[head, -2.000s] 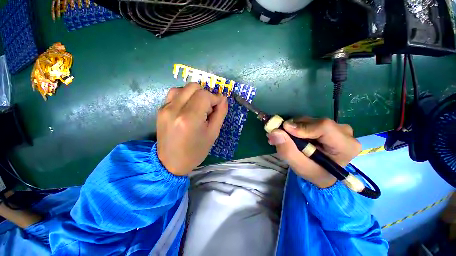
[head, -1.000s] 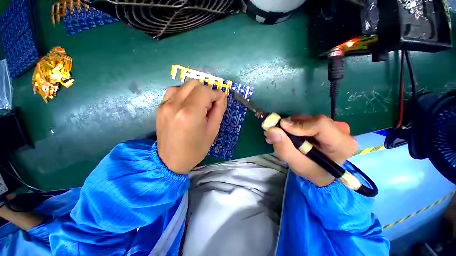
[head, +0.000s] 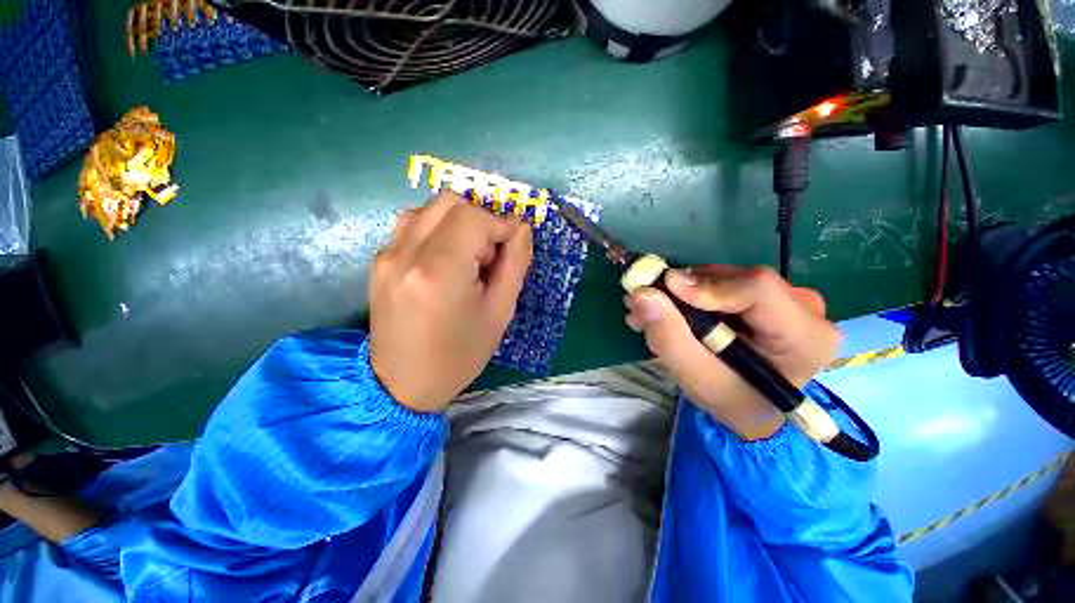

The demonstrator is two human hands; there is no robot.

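The blue PCB panel (head: 542, 289) lies flat at the bench's near edge, partly hidden by my left hand. Several yellow-orange flex circuits (head: 477, 183) stand along its top edge, on the left and middle part. My left hand (head: 442, 295) rests over the panel's left side with fingers curled and fingertips pinched near the top edge; what is between them is hidden or too fine to tell. My right hand (head: 737, 342) grips the black and cream soldering iron (head: 754, 375), its metal tip at the panel's top edge, right of the last visible flex circuit.
A pile of loose flex circuits (head: 126, 171) lies upper left. Blue panels (head: 47, 88) lie behind it. A fan guard (head: 413, 35), a white cylinder (head: 654, 18) and the soldering station (head: 825, 71) stand at the back. A round black fan (head: 1043, 312) is at right, another person's arm (head: 53, 509) lower left.
The iron and my right hand have shifted slightly; the tip has moved slightly up along the panel's top edge. The station's red light, dark at first, is lit. My left hand has barely moved.
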